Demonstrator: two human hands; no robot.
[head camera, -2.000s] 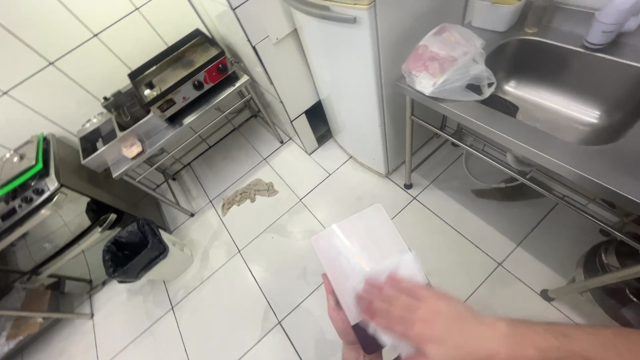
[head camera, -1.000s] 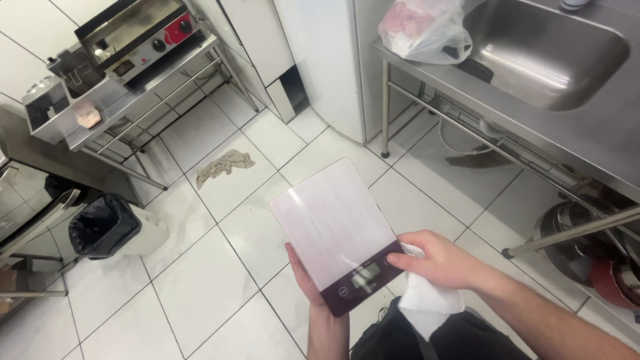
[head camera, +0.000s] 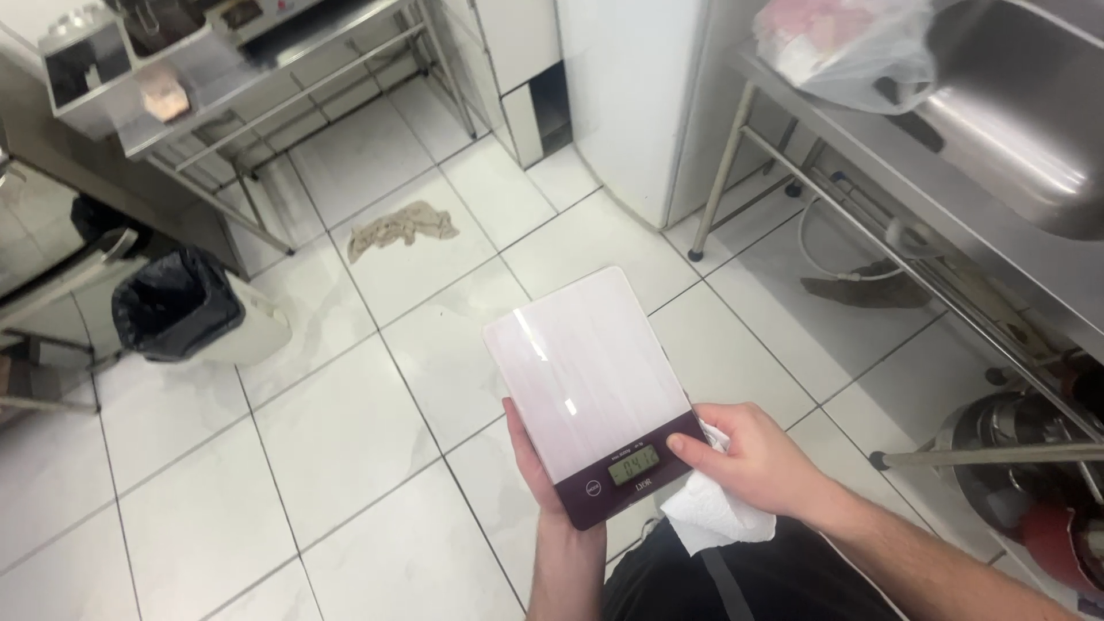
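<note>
A flat digital kitchen scale (head camera: 595, 379) with a pale glossy top and a dark control strip is held over the floor, tilted, its display lit with digits. My left hand (head camera: 552, 483) supports it from below and along its left edge; most of the palm is hidden under the scale. My right hand (head camera: 746, 457) grips the lower right corner, thumb on the dark strip beside the display. A crumpled white paper towel (head camera: 720, 513) hangs beneath my right hand, pinched between it and the scale.
On the right, a steel counter with a sink (head camera: 1018, 112) bears a plastic bag (head camera: 845, 52); pots stand below. A beige cloth (head camera: 404, 228) lies on the tiled floor. A bin with a black liner (head camera: 177, 306) and a steel table (head camera: 285, 60) are on the left, a white refrigerator (head camera: 634, 95) ahead.
Two seconds ago my right hand was over the scale's top with the white paper; now it holds the lower right corner, the paper below. The dark strip and display, earlier mostly covered, are visible.
</note>
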